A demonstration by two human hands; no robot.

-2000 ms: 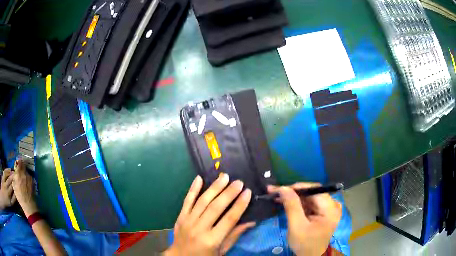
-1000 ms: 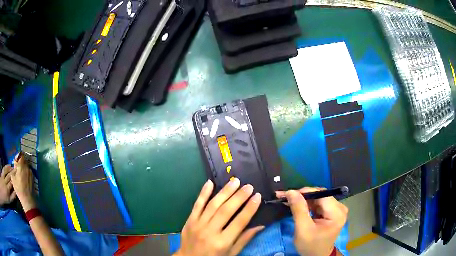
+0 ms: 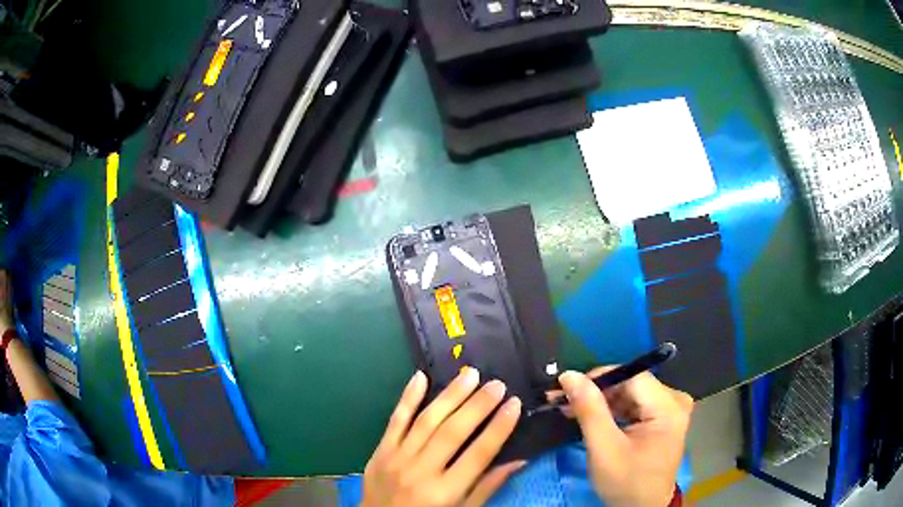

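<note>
A black phone housing (image 3: 471, 317) with an orange strip and two pale slanted pieces lies on a black foam pad (image 3: 535, 297) in front of me. My left hand (image 3: 446, 446) lies flat over the housing's lower part, fingers spread, and covers its lower end. My right hand (image 3: 629, 431) holds dark tweezers (image 3: 629, 369), their tip at the housing's lower right edge beside my left fingertips. Whether the tip holds a part cannot be told. A small white spot (image 3: 551, 368) lies on the pad near my right fingertips.
Stacked black pads (image 3: 515, 99) and another housing (image 3: 213, 109) are at the back. Black adhesive strips (image 3: 683, 297), a white sheet (image 3: 649, 158) and a clear blister tray (image 3: 837, 149) are right. More black strips (image 3: 163, 287) and another person's sleeve (image 3: 59, 456) are left.
The view has shifted slightly, so things sit lower. The tweezers' back end has tilted up. My left hand stays on the housing. The other person's hands have moved left, mostly out of the picture.
</note>
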